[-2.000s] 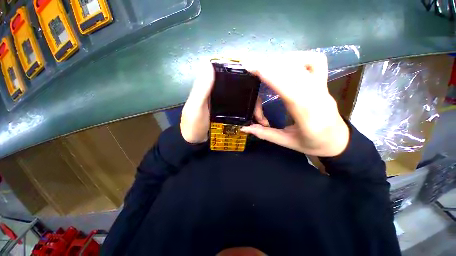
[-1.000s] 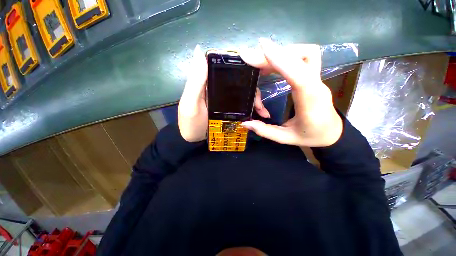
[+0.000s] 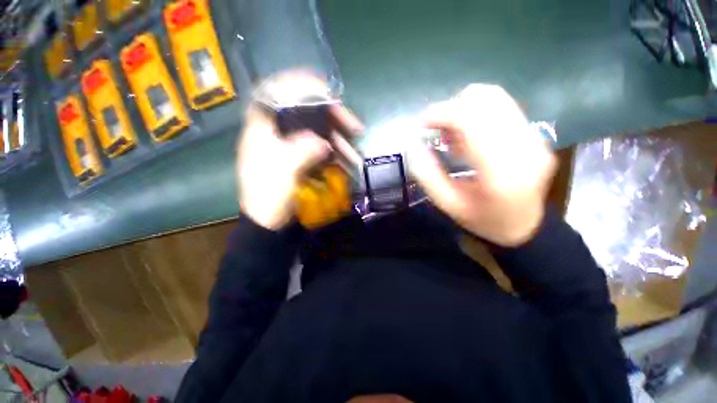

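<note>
My left hand (image 3: 271, 157) is closed around a keypad phone (image 3: 322, 195), its yellow keys at the lower end and its dark screen partly covered by my thumb; both are blurred. A black-bordered screen lens (image 3: 385, 183) on clear film shows between my hands at the bench edge. My right hand (image 3: 491, 169) is over the film to the right of the lens, fingers bent and blurred. A small shiny piece shows beside its fingers, but I cannot tell whether they hold it.
A clear blister tray (image 3: 259, 47) with yellow phones, backs up, lies on the green bench mat (image 3: 487, 39) at the left. An open brown carton (image 3: 668, 303) with crumpled clear film (image 3: 629, 212) is at the right. Brown cardboard (image 3: 149, 283) is below the bench edge.
My left hand has carried the phone left. My right hand has let go of the phone and moved away from it. The lens between my hands has come into view; the view has shifted left.
</note>
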